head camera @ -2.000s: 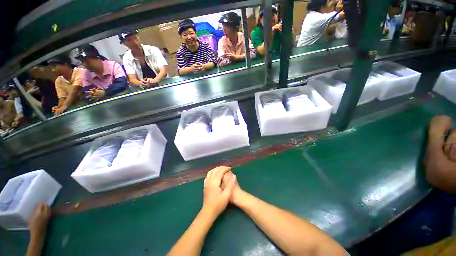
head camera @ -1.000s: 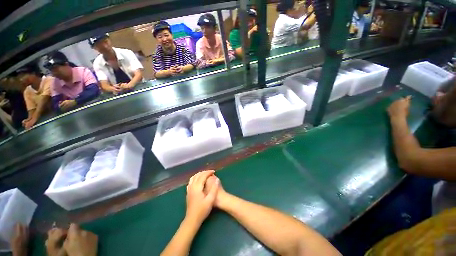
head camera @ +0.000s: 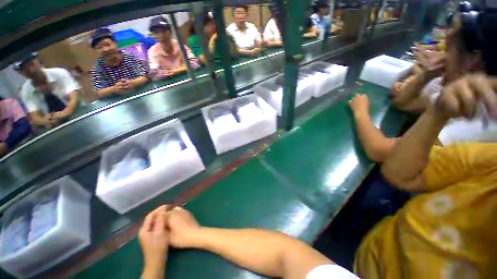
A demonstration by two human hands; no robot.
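Note:
My left hand (head camera: 155,231) and my right hand (head camera: 182,225) are clasped together on the green bench (head camera: 240,199), near its far edge, and nothing shows in them. A white foam tray (head camera: 158,188) stands beyond them with two rounded bagged lumps (head camera: 128,163) in it. A second foam tray (head camera: 68,242) stands to the left, cut close by the picture's edge. A third foam tray (head camera: 248,135) stands further right, also with two bagged lumps. My hands touch none of the trays.
More foam trays stand along the line beyond a green post (head camera: 289,95). A neighbour in yellow (head camera: 430,218) sits close at right, one blurred raised hand (head camera: 468,95) near the head. Another arm (head camera: 373,133) rests on the bench. Several people face me across the conveyor (head camera: 114,122).
The view has turned right, so trays and facing people have shifted left. The yellow-clad neighbour has come into fuller view. My hands remain clasped.

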